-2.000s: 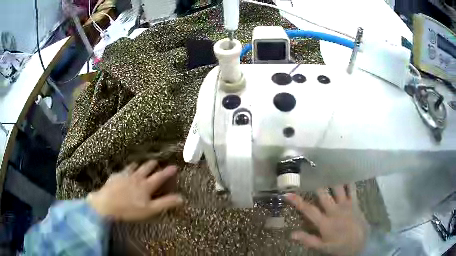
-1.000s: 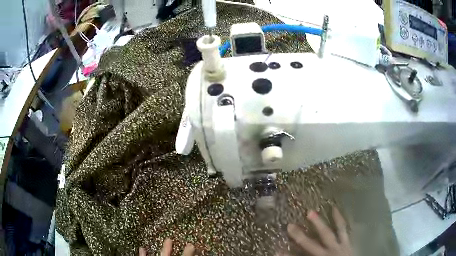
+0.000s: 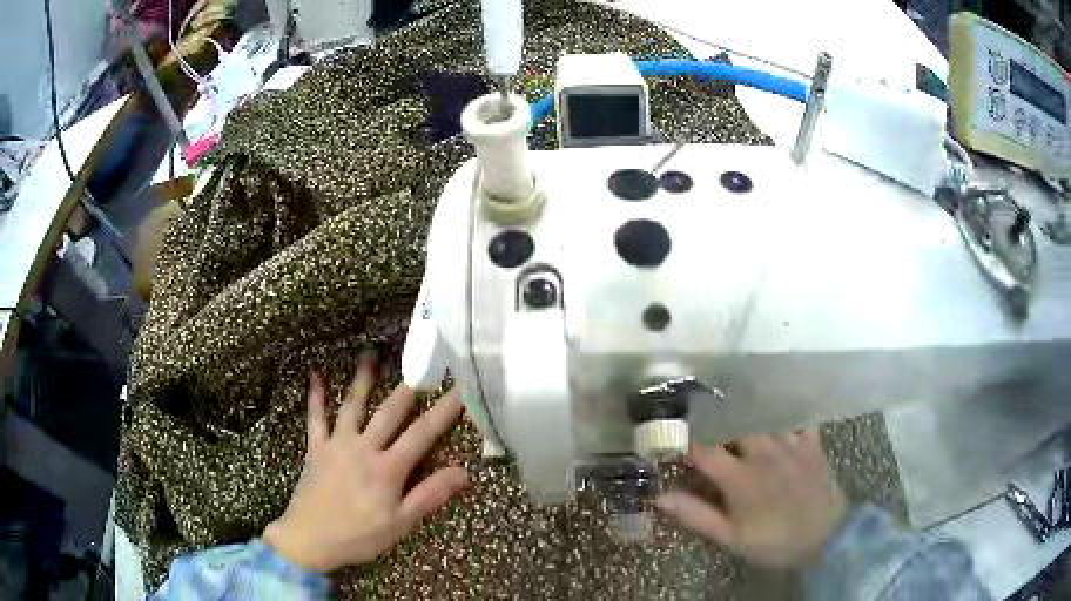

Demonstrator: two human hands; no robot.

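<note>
The patterned cloth (image 3: 270,282), dark with light flecks, is bunched at the left and lies flat around the sewing machine head (image 3: 728,270). My left hand (image 3: 370,475) lies flat on the cloth left of the needle area, fingers spread, holding nothing. My right hand (image 3: 758,493) rests on the cloth right of the presser area, partly under the machine arm; its thumb and fingers are apart. The presser foot area (image 3: 628,487) is blurred, and the needle is not clear. A dark piece (image 3: 455,103) shows on the cloth behind the head.
A cream post (image 3: 503,159), a small screen box (image 3: 603,100) and a blue tube (image 3: 722,75) stand behind the head. The control panel (image 3: 1016,96) is at the upper right. Metal tools (image 3: 1039,511) lie at the right on the white table (image 3: 963,470).
Both hands have come up from the bottom edge since one second ago, my left hand onto the cloth beside the head, my right hand close to the presser area. The camera view has shifted.
</note>
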